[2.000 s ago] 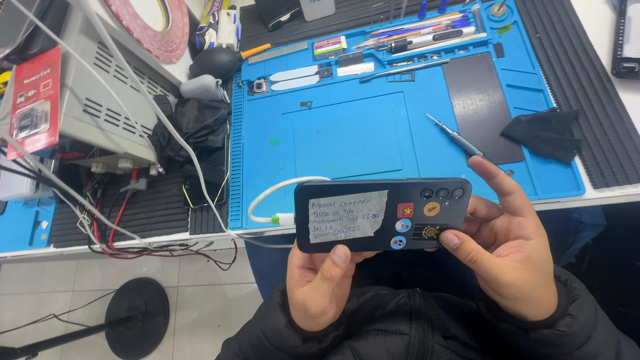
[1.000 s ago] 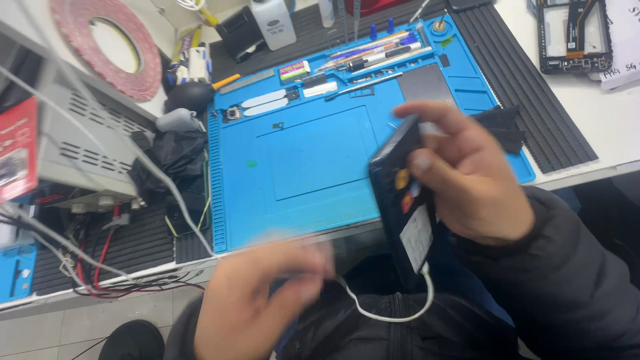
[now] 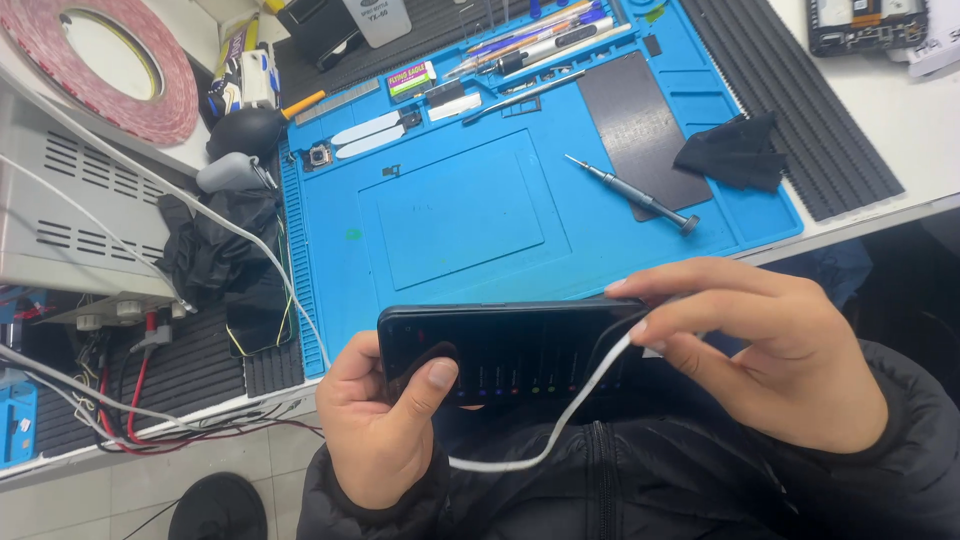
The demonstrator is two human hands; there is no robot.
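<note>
A dark smartphone (image 3: 525, 345) lies sideways between my hands, its screen facing me and showing dim rows of small icons. My left hand (image 3: 397, 420) grips its left end, thumb on the glass. At the right end, my right hand (image 3: 750, 337) pinches the end of a white cable (image 3: 570, 412) between thumb and fingers, and one fingertip touches the phone's upper edge. The fingers hide the plug, so I cannot tell whether it sits in the port. Beyond the phone is a blue silicone repair mat (image 3: 461, 214) with a precision screwdriver (image 3: 637, 196) on it.
A black cloth (image 3: 731, 154) lies at the mat's right. Pens, tweezers (image 3: 525, 97) and small parts fill the mat's far trays. Left stand a bench device (image 3: 82, 187), a roll of tape (image 3: 112, 67) and a blower bulb (image 3: 247, 135). An opened phone (image 3: 866, 26) is at the back right.
The phone has turned from its sticker-covered back to its screen. My left hand, blurred and off the phone a second ago, now holds it. My right hand has moved to the cable end.
</note>
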